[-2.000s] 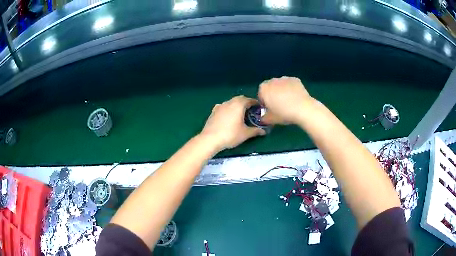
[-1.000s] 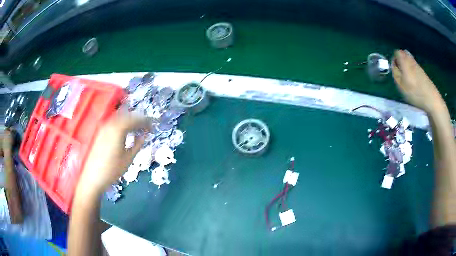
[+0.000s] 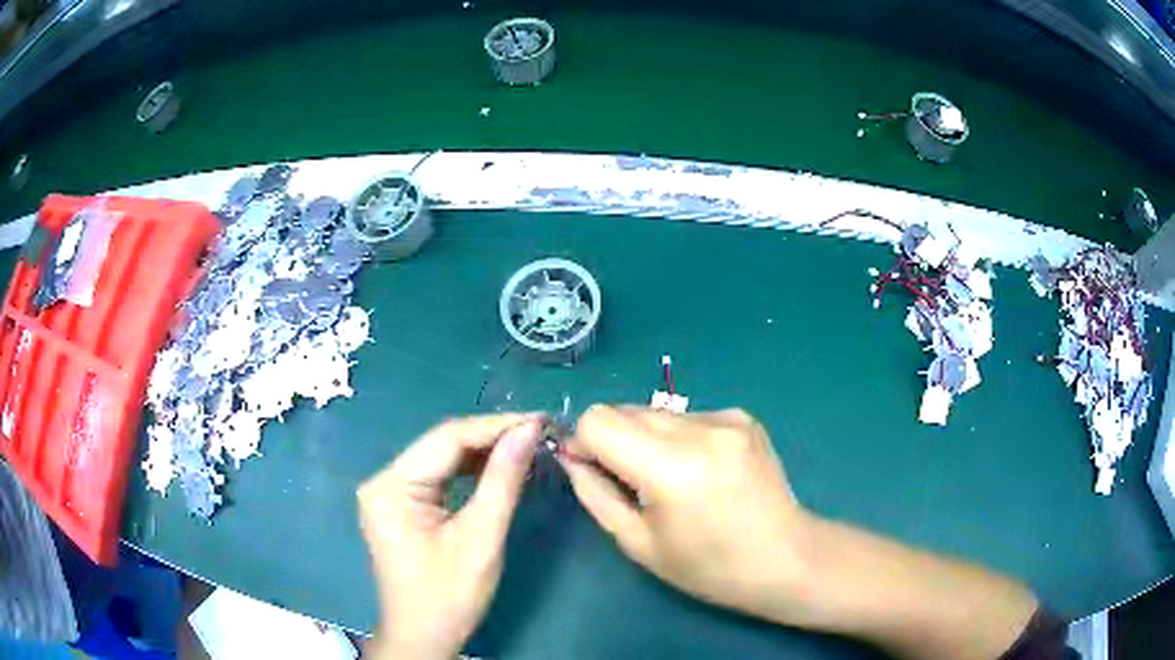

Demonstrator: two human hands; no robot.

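Note:
My left hand [image 3: 451, 516] and my right hand [image 3: 702, 496] meet at the fingertips low in the middle of the view. Between them they pinch a small part [image 3: 554, 438], mostly hidden by the fingers; it looks greyish with a bit of red wire. A grey round housing [image 3: 550, 310] stands on the green bench just beyond the hands, spoked face up, with a thin lead at its left. A wire lead with a white square [image 3: 669, 402] lies just behind my right hand.
Notched discs [image 3: 264, 335] are piled at left beside the red tray [image 3: 97, 348]. A second housing [image 3: 389, 213] stands by the white strip [image 3: 619, 181]. Lead piles [image 3: 947, 316] lie at right. Several housings sit on the belt, one [image 3: 937, 125] holding a white square.
Both hands have come together at the front middle; a second ago they were apart, left by the red tray, right over the belt. One of the two loose leads no longer shows.

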